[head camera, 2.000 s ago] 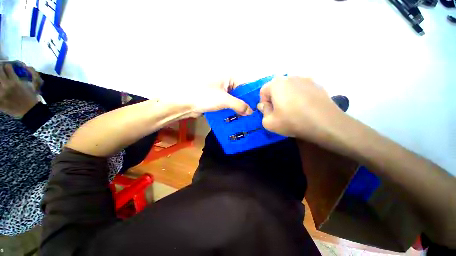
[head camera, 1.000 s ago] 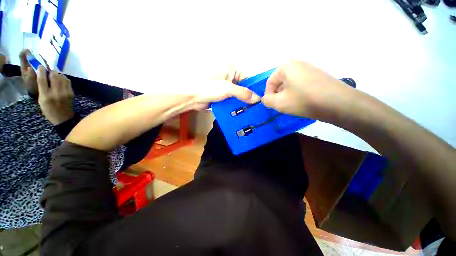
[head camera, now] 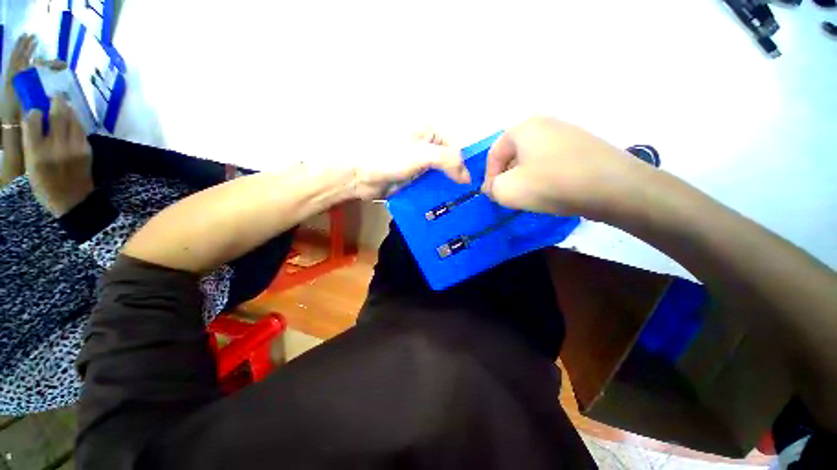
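Observation:
A blue plastic tray [head camera: 486,262] is tilted at the table's near edge. Two black USB plugs with silver tips lie in its slots, an upper plug [head camera: 437,212] and a lower plug [head camera: 451,248]. My left hand [head camera: 413,170] holds the tray's upper left edge, with the thumb over the tray. My right hand [head camera: 541,170] pinches the black cable just behind the upper plug. The coiled loop [head camera: 644,154] shows beyond my right wrist; the rest of the cable is hidden by my right hand and forearm.
White tabletop [head camera: 367,73]. Black cables [head camera: 757,23] lie at the far right. At left, a neighbouring worker's hands [head camera: 55,151] hold a blue item [head camera: 31,94] beside white and blue packages [head camera: 96,73]. Below are a red stool [head camera: 248,344] and an open brown carton [head camera: 606,321] with blue inside.
Since the first frame, the tray has shifted slightly right and more of the upper cable shows. My left thumb has lifted back from the plug. The neighbour's hands have moved up toward the packages.

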